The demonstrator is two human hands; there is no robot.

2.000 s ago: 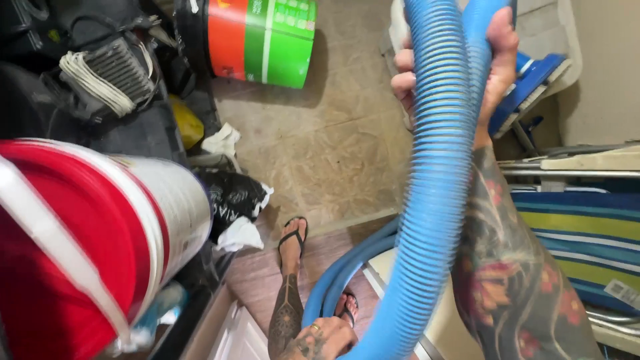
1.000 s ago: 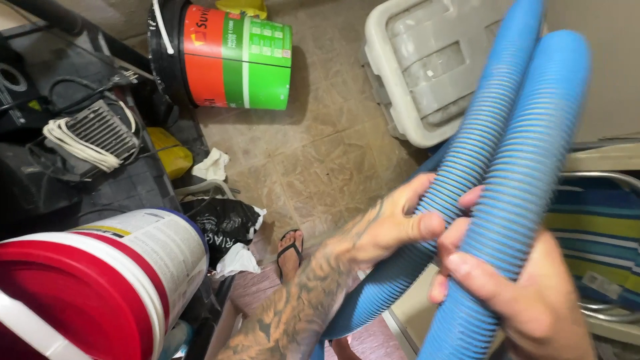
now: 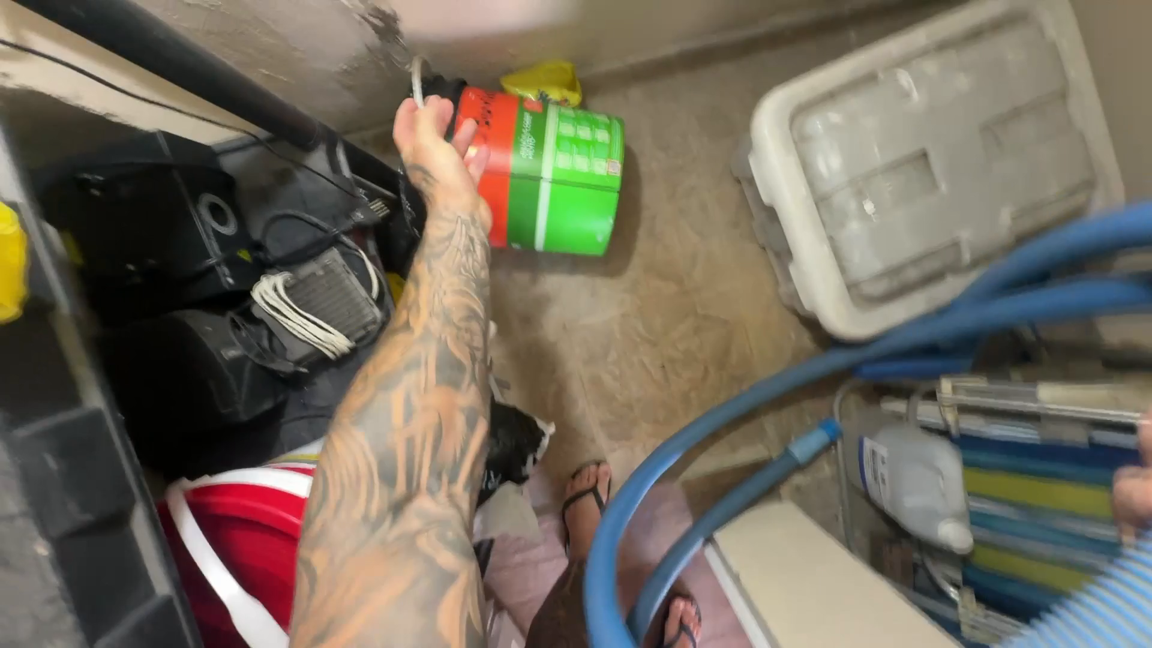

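Observation:
My left hand [image 3: 441, 148] reaches to the black rim end of an orange and green plastic bucket [image 3: 567, 180] lying on its side, its fingers curled at the white handle [image 3: 418, 81]. At the right edge, only part of my right hand [image 3: 1132, 490] shows, just above a blurred, ribbed light-blue hose [image 3: 1098, 598]; its grip is hidden. A smoother blue hose [image 3: 738, 405] loops from the right edge down past my feet. One blue cuffed hose end [image 3: 814, 441] points toward a translucent plastic jug [image 3: 913, 481].
A grey lidded plastic bin [image 3: 792, 225] stands at upper right. Below it are folded striped chairs [image 3: 1035, 486]. Along the left are black equipment cases [image 3: 144, 216], a coiled white cord [image 3: 292, 315] and a red-lidded bucket [image 3: 238, 549]. A yellow bag [image 3: 544, 83] lies behind the orange-green bucket.
My left hand has left the ribbed hose and moved up and left to the orange-green bucket. My right hand has moved to the right edge. The view has shifted.

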